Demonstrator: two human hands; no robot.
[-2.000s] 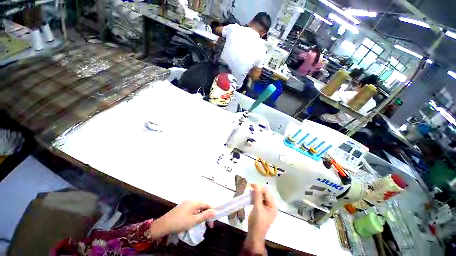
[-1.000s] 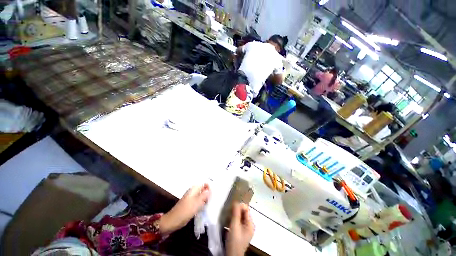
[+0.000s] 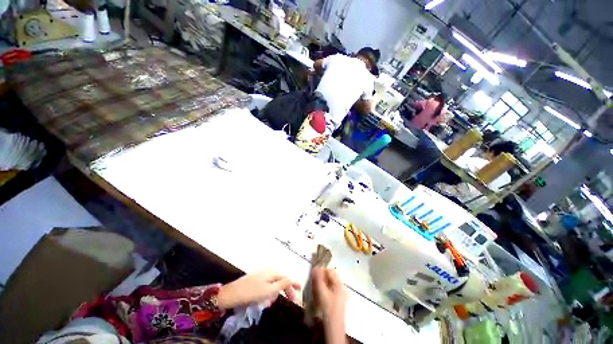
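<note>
My right hand (image 3: 328, 295) is at the table's front edge, its fingers closed on small khaki-brown strips (image 3: 321, 257) whose upper ends stick out above the fingers. My left hand (image 3: 257, 290) is just left of it, with its fingertips close together and pointing at the right hand. A soft white piece (image 3: 243, 320) shows below my left hand; whether the fingers grip it is not clear. The two hands are apart.
The white JUKI sewing machine (image 3: 403, 259) stands right of centre, with orange-yellow snips (image 3: 358, 238) on its bed. A small pale piece (image 3: 220, 162) lies on the white table (image 3: 181, 195). Folded brown panels (image 3: 67, 275) are at left. People sit farther back.
The white strip earlier stretched between both hands now hangs lower, under my left hand. My right hand has closed on the brown strips, which first lay on the table.
</note>
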